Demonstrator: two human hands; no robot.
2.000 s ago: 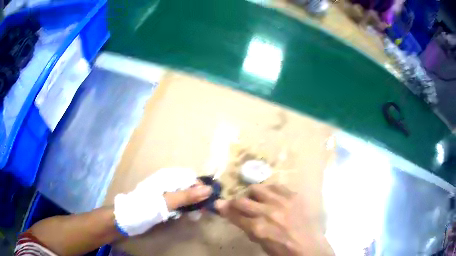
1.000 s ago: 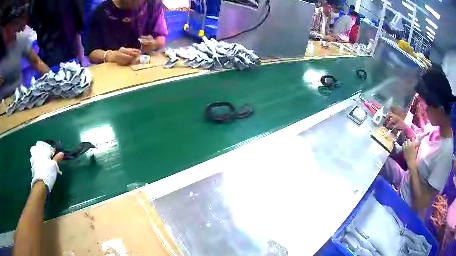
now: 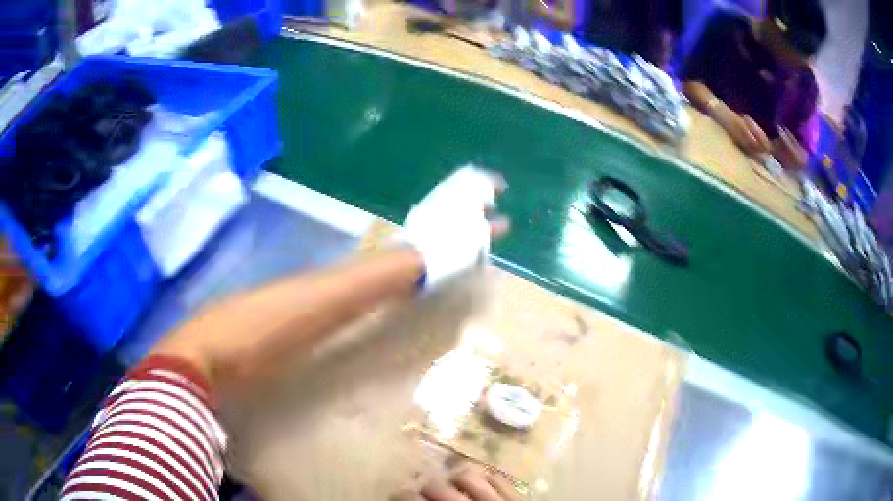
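Note:
My left hand point(image 3: 453, 227), in a white glove with fingertips exposed, is blurred over the near edge of the green belt; its fingers are apart and nothing shows in it. A black ring joined to a strip point(image 3: 634, 217) lies on the belt to its right, not touched. My right hand point(image 3: 460, 481) is cut off by the bottom edge, low on the mat; its hold cannot be told. The white glue cup point(image 3: 514, 405) stands on the stained cardboard mat point(image 3: 627, 367).
A blue tote point(image 3: 132, 284) with black rings point(image 3: 73, 161) and a liner stands at left. The green belt point(image 3: 392, 122) runs beyond the mat. Another dark ring point(image 3: 843, 351) lies far right. Grey-white parts point(image 3: 597, 83) and a seated person point(image 3: 739, 78) are opposite.
The view has swung back left to the mat and tote. My left hand, earlier holding the black ring with strip over the belt, is now away from it and empty. My right hand shows again at the bottom.

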